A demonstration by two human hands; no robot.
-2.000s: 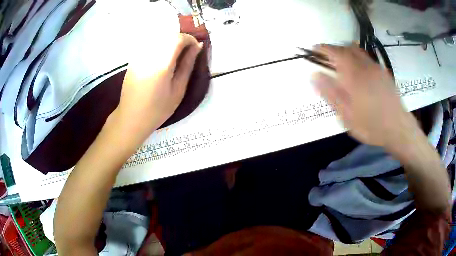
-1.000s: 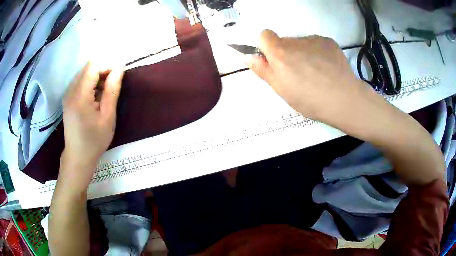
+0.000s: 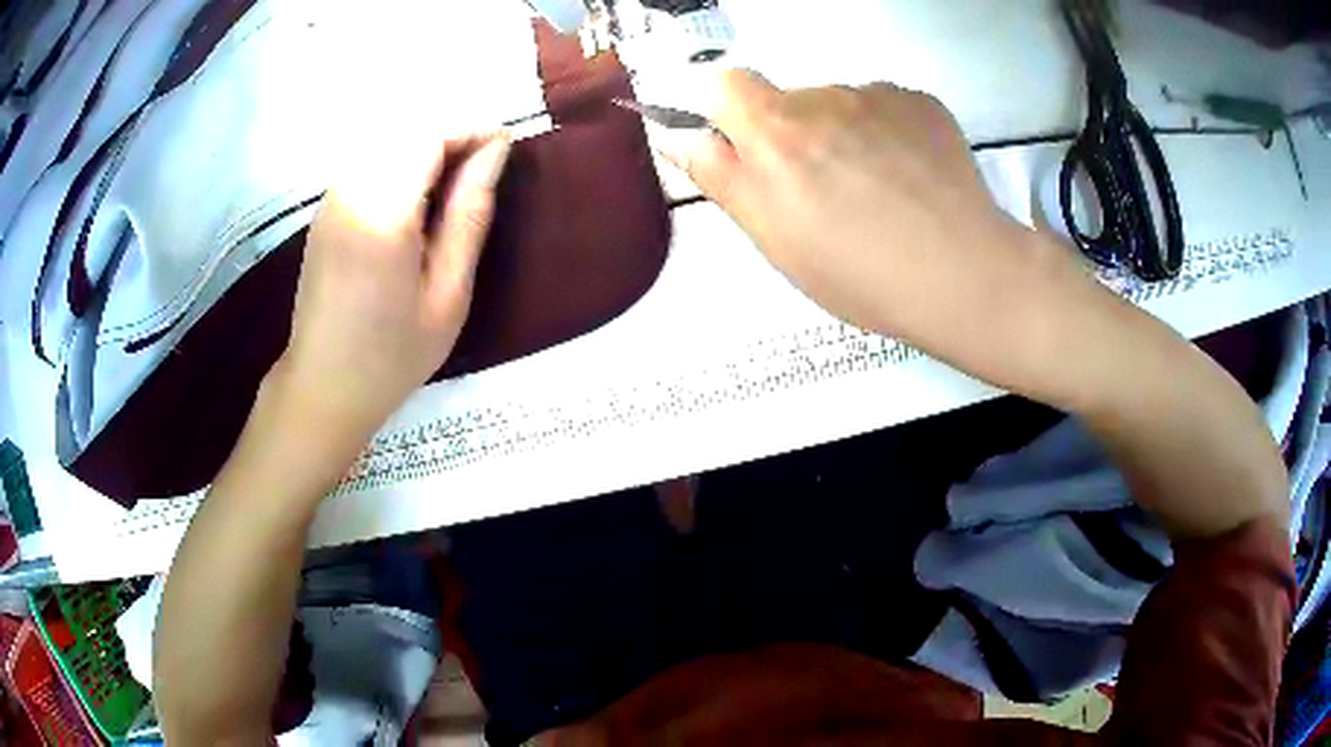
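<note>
A maroon panel with a rounded corner lies flat on the table, joined to pale grey-blue cloth bunched at the left. Its narrow upper end runs to the presser foot at top centre. My left hand pinches the edge between maroon and pale cloth, left of the needle. My right hand holds a small pointed dark tool, possibly thread snips, its tip over the maroon panel just below the presser foot. The tool's rear part is hidden in the hand.
Black-handled shears lie at the right, and a small green-handled tool at the far right. Ruler markings run along the table's front edge. A grey-blue garment heap is below at right, a green basket at lower left.
My right hand has come left from near the shears with the pointed tool, now at the maroon panel. My left hand moved left, then back right along the cloth edge. The panel shifted slightly.
</note>
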